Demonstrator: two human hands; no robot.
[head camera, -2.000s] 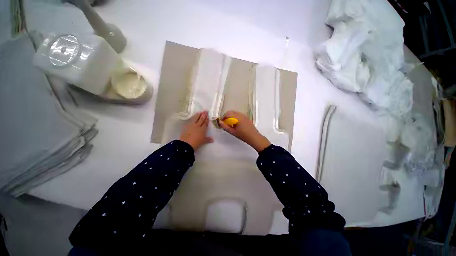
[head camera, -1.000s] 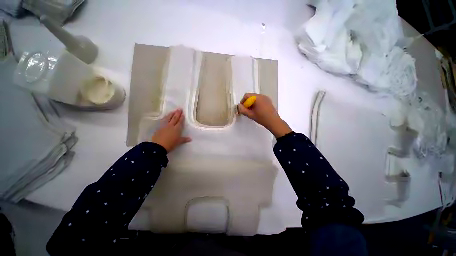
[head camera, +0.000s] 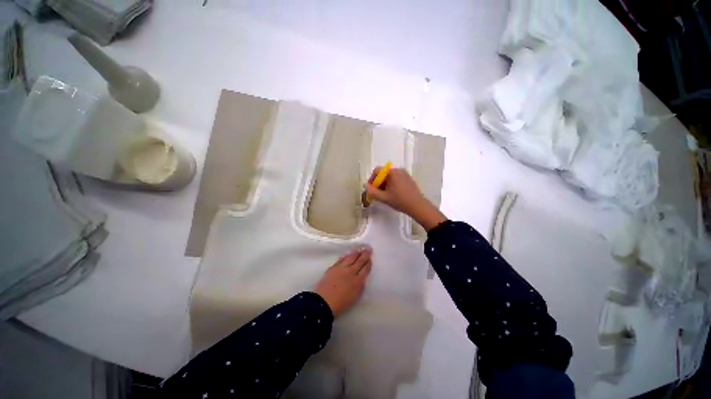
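Note:
The white cut panel (head camera: 257, 257) lies in front of me, its two strap arms pointing away over a grey-beige backing board (head camera: 222, 156). My right hand (head camera: 394, 191) grips the glue brush by its yellow handle (head camera: 381, 174). The brush tip is at the inner edge of the right strap, beside the U-shaped gap; its bristles are mostly hidden. My left hand (head camera: 345, 282) lies flat on the panel just below the gap and holds nothing. A wet-looking pale line runs round the gap's edge.
A translucent glue container (head camera: 93, 140) with a cream-filled opening lies at left, beside a spouted bottle (head camera: 134, 87). Panel stacks (head camera: 47, 249) lie at far left. Crumpled white material (head camera: 573, 109) lies upper right, above another pile of panels (head camera: 553, 273).
My left hand has moved right, from the panel's left side to below the gap. My right hand has gone from the gap's left edge to its right edge, still holding the brush.

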